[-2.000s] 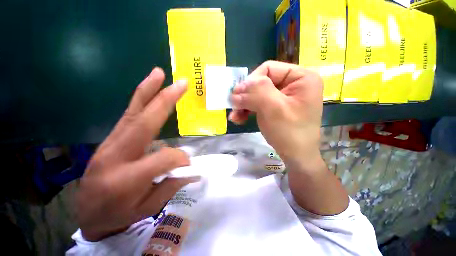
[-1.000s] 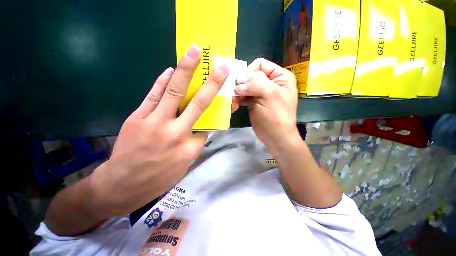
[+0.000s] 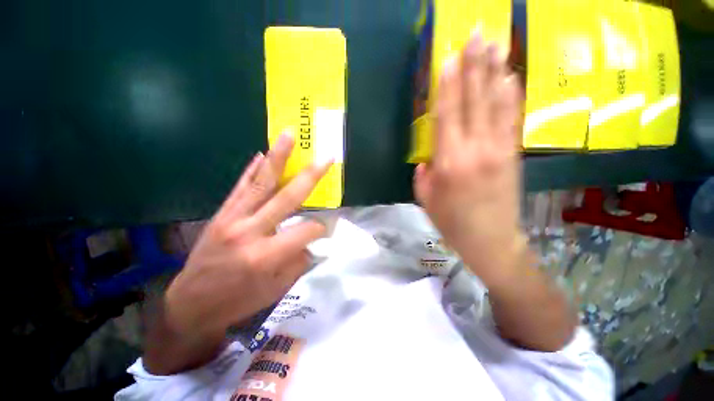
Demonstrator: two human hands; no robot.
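A yellow carton [image 3: 305, 66] lies on the dark green bench, its lettered side up. A white label [image 3: 332, 131] lies on it beside the lettering, near its right edge. My left hand [image 3: 247, 243] has its fingertips on the carton's lower part and the label's lower corner. A white backing paper [image 3: 344, 241] shows at my left hand, by the thumb. My right hand [image 3: 476, 149] is blurred, flat and palm down over another yellow carton [image 3: 470, 19] at the right, fingers nearly together. What lies beneath its palm is hidden.
Several yellow cartons [image 3: 557, 70] stand in a row right of my right hand on the bench [image 3: 172, 102]. Below the bench edge are a blue stool [image 3: 117, 270] at left and a red stool [image 3: 626, 210] at right.
My right hand has left the label and moved right onto the nearest carton of the row, which now stands apart from the others. The label now lies on the left carton.
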